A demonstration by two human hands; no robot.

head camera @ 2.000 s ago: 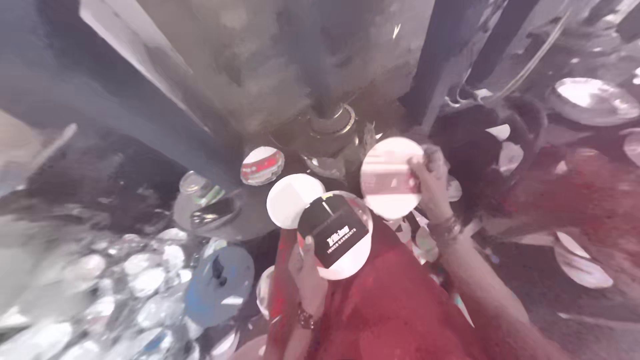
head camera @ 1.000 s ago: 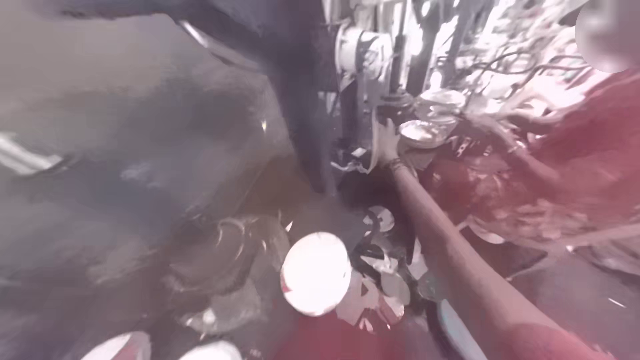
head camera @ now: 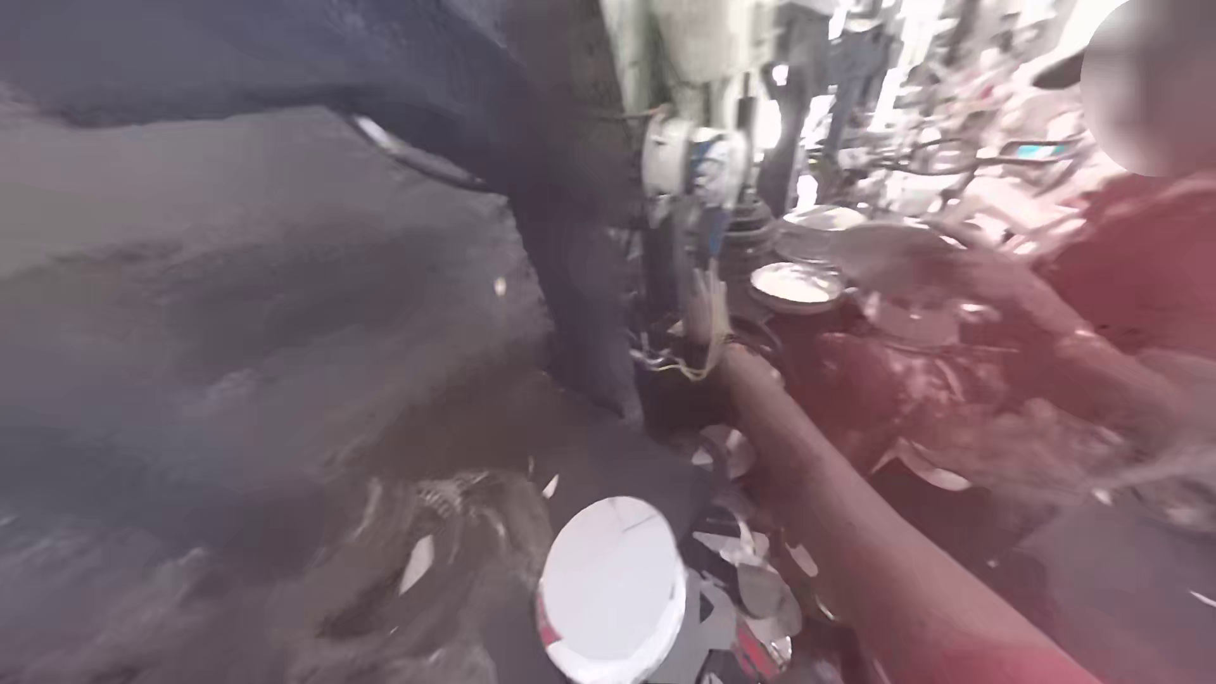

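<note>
My right arm reaches forward from the lower right, and my right hand [head camera: 705,309] is beside a dark upright post, near some pale loose strands. The hand is blurred, so what it touches or holds cannot be made out. A round white disc-like piece [head camera: 613,579] with a bit of red at its edge lies at the bottom centre. Scraps and cut pieces [head camera: 760,589] are scattered to the right of it. My left hand is outside the view.
A dark machine frame [head camera: 579,237] stands at the centre. Shallow round metal dishes [head camera: 796,283] are beyond my right hand. A co-worker in red [head camera: 1140,256] sits at the right, an arm stretched toward a round metal piece [head camera: 893,252].
Two seconds ago both my hands held round pieces; now only my right arm shows, reaching forward, and my left hand has left the view. The view has swung widely.
</note>
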